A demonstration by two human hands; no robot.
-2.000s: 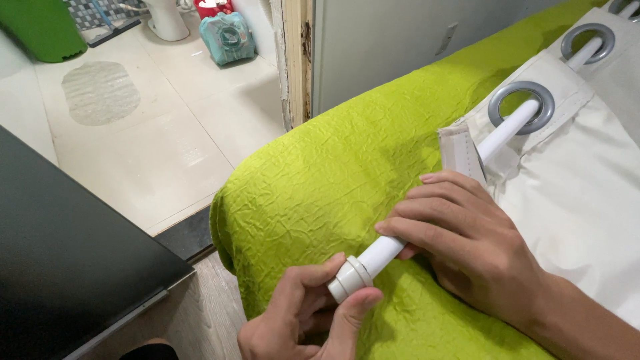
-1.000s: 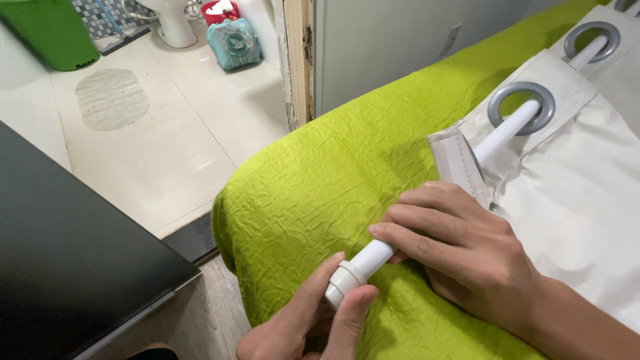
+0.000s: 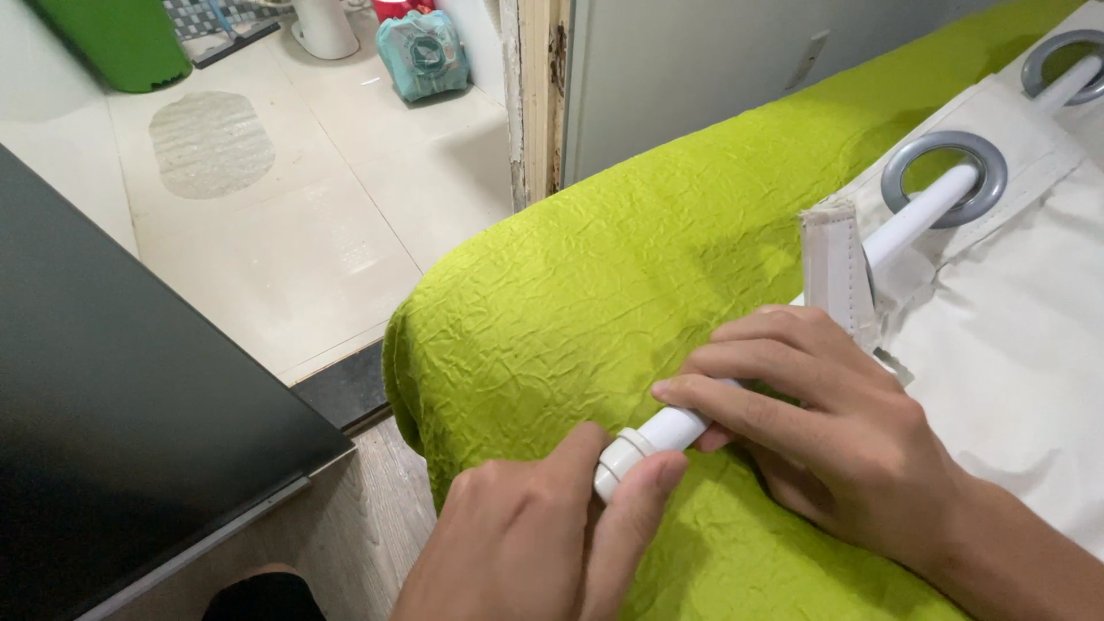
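A white curtain rod [image 3: 918, 216] runs diagonally through the grey grommets [image 3: 944, 179] of a white curtain [image 3: 1018, 345]. At its near end sits a white ringed end cap [image 3: 623, 461], pinched between the thumb and fingers of my left hand [image 3: 535, 517]. Just up the rod, my right hand [image 3: 811, 414] wraps its fingers around the shaft, its palm side hidden. The curtain's stitched edge [image 3: 832, 267] stands folded up beyond my right hand. Under the rod lies a crinkled lime-green bedspread [image 3: 552, 319].
A dark panel [image 3: 129, 379] fills the lower left. Past a worn door frame [image 3: 539, 95] is a tiled floor [image 3: 302, 207] with a green bin [image 3: 121, 43], a floor squeegee [image 3: 235, 41], a teal package [image 3: 423, 56] and a grey mat [image 3: 211, 145]. A grey wall [image 3: 673, 78] stands behind the bed.
My left hand has turned over the end cap, so more of its back shows now. My right hand keeps its hold on the rod.
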